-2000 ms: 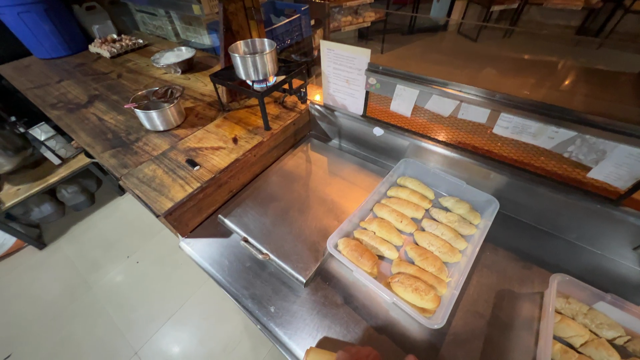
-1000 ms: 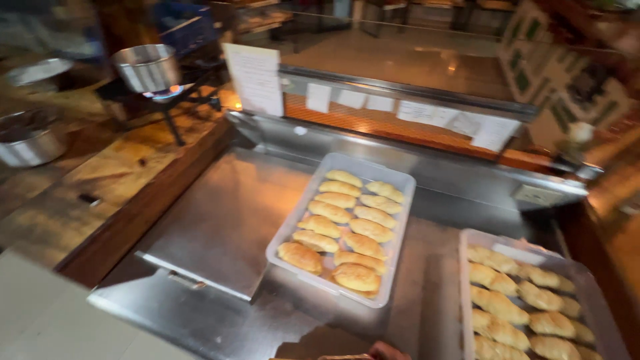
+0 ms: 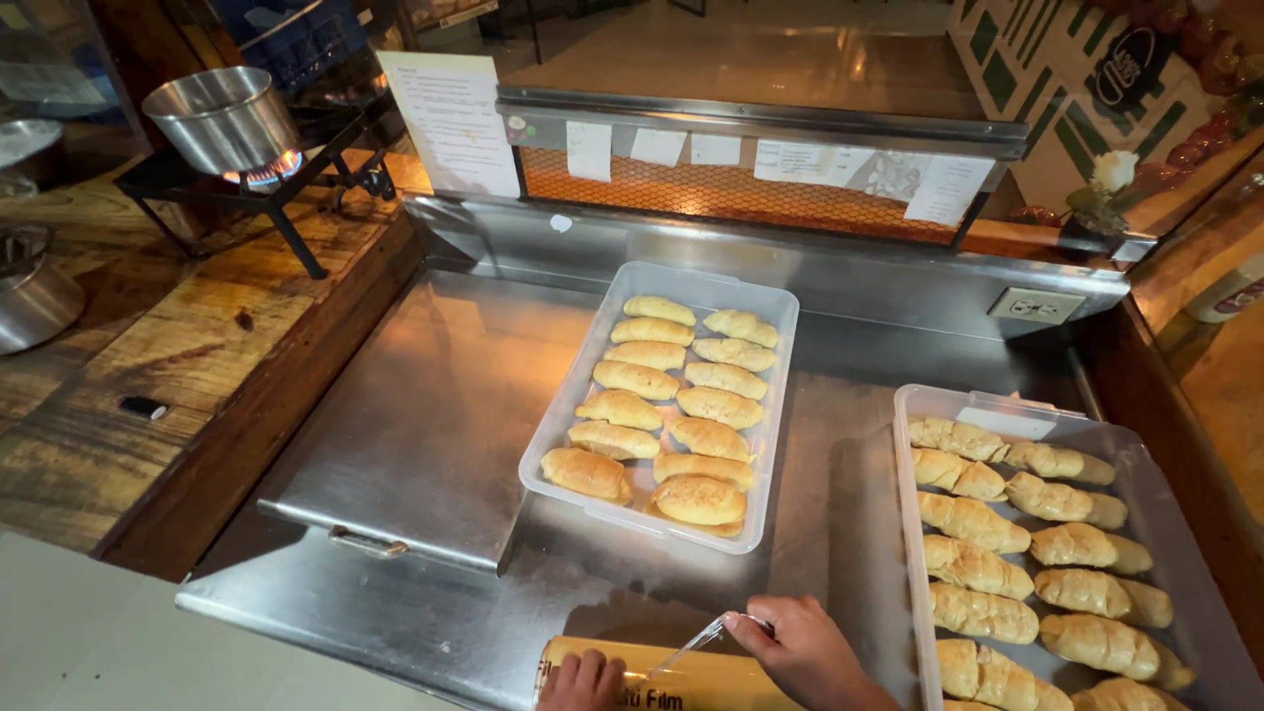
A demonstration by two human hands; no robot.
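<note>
A yellow roll of plastic film (image 3: 711, 681) bearing dark print lies at the bottom edge of the steel counter. My left hand (image 3: 581, 683) rests on its left part, fingers slightly bent. Between thumb and fingers, my right hand (image 3: 805, 647) pinches a gathered strand of clear film (image 3: 699, 637), which runs down to the roll. Beyond both hands stands a translucent plastic container (image 3: 780, 415) with two rows of golden filled breads (image 3: 637, 380). To the right, a second translucent container (image 3: 907, 553) holds more breads (image 3: 978, 612), partly cut off by the frame.
A steel lid with a handle (image 3: 367, 541) covers the counter's left part. At upper left a steel pot (image 3: 219, 118) sits over a lit flame on a black burner stand (image 3: 296, 237). A wall outlet (image 3: 1037, 306) is set in the steel backsplash; a wooden ledge (image 3: 1200, 474) borders the right side.
The view has swung right, bringing in more of the second container. Both hands and the printed film roll now show at the bottom, where earlier only part of a hand appeared.
</note>
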